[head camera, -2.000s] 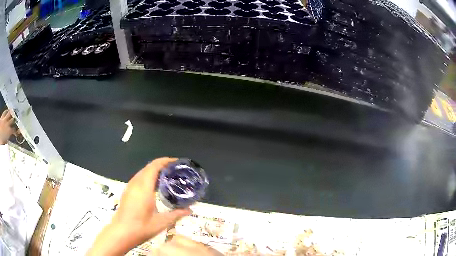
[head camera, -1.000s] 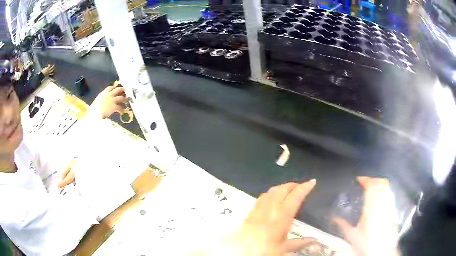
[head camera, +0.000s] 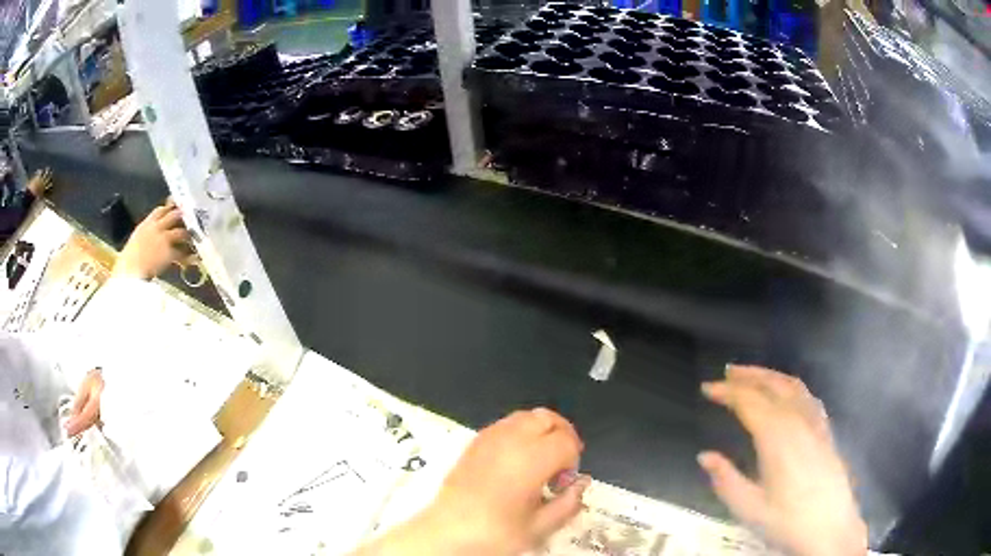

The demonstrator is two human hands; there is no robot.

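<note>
My left hand [head camera: 511, 478] is over the near bench edge, fingers curled, with a small component [head camera: 563, 481] at its fingertips. The component shows a reddish-purple glimpse and is mostly hidden. My right hand [head camera: 782, 462] is open and empty above the belt's near side at the right, fingers and thumb apart. No housing shows in or between my hands. A whitish scrap [head camera: 603, 356] lies on the dark conveyor belt [head camera: 435, 315], beyond my hands. The white bench cover [head camera: 326, 467] with line drawings lies under my left forearm.
Black blister trays [head camera: 663, 54] are stacked beyond the belt. A lower tray [head camera: 315, 136] holds pale rings. A spotted white post [head camera: 196, 174] rises at the left. Beyond it are a coworker's hand [head camera: 158, 241], white sleeves and a dark cylinder [head camera: 115, 217] on the belt.
The blurred unit at my right hand is gone from view, and that hand is now empty. My left hand has moved left and its fingers have closed. The view has turned slightly right.
</note>
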